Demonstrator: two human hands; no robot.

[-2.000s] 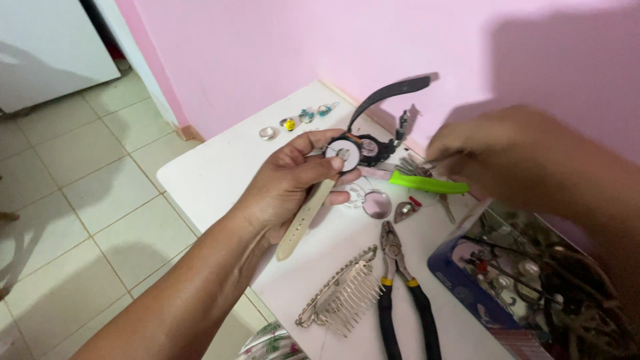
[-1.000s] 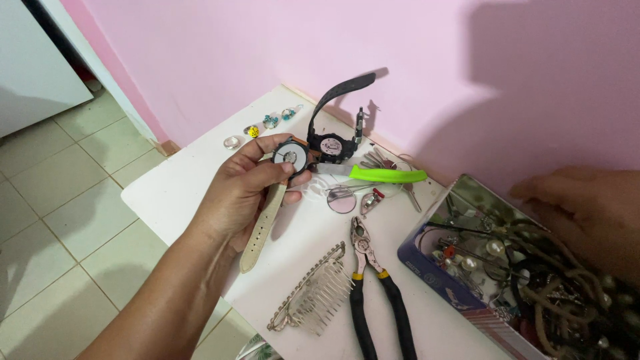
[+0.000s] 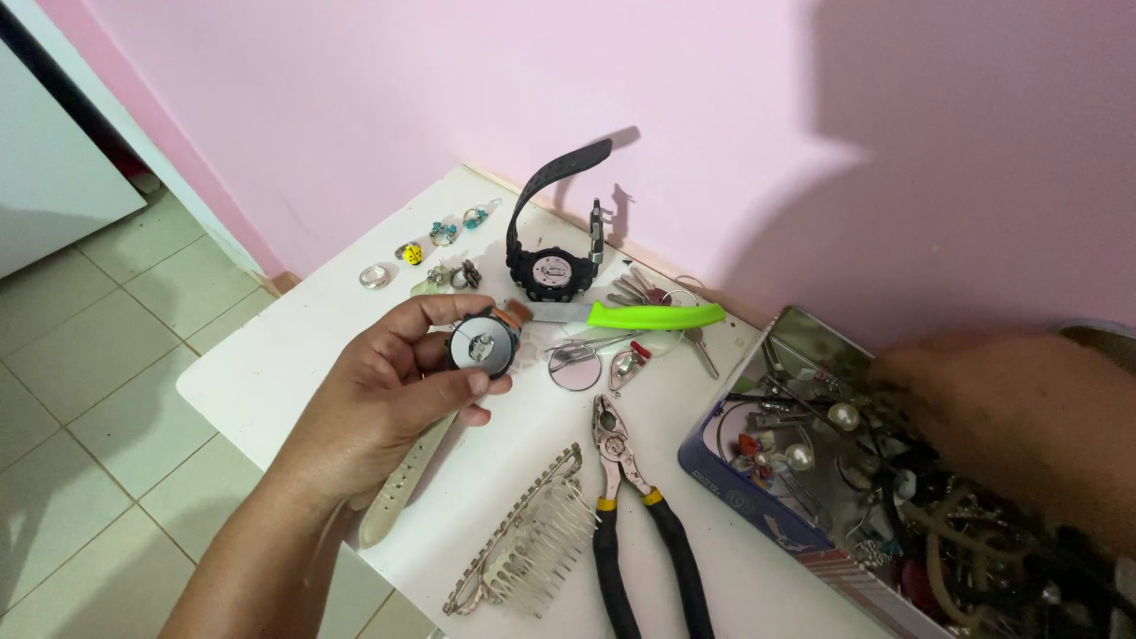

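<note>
My left hand (image 3: 399, 382) holds a wristwatch (image 3: 484, 344) between thumb and fingers, its round movement exposed and its pale strap (image 3: 408, 484) hanging below the palm. Beyond it a black wristwatch (image 3: 552, 272) lies case back up, its strap standing in a curve. A knife with a lime green handle (image 3: 657, 317) lies just right of the held watch. My right hand (image 3: 1003, 426), blurred, is over a tin box (image 3: 763, 510) of jewelry; whether its fingers hold anything cannot be told.
Combination pliers (image 3: 615, 448) and a hair comb (image 3: 532, 541) lie near the front. Keys (image 3: 701, 351), a round lens (image 3: 575, 366) and a red-tipped piece (image 3: 630, 364) are by the knife. Several rings (image 3: 374, 277) sit at the back left, and a pink wall (image 3: 692, 115) bounds the table.
My right hand has moved from beside the knife handle to over the tin box. The black watch, earlier against the held one, now stands apart from it on the table.
</note>
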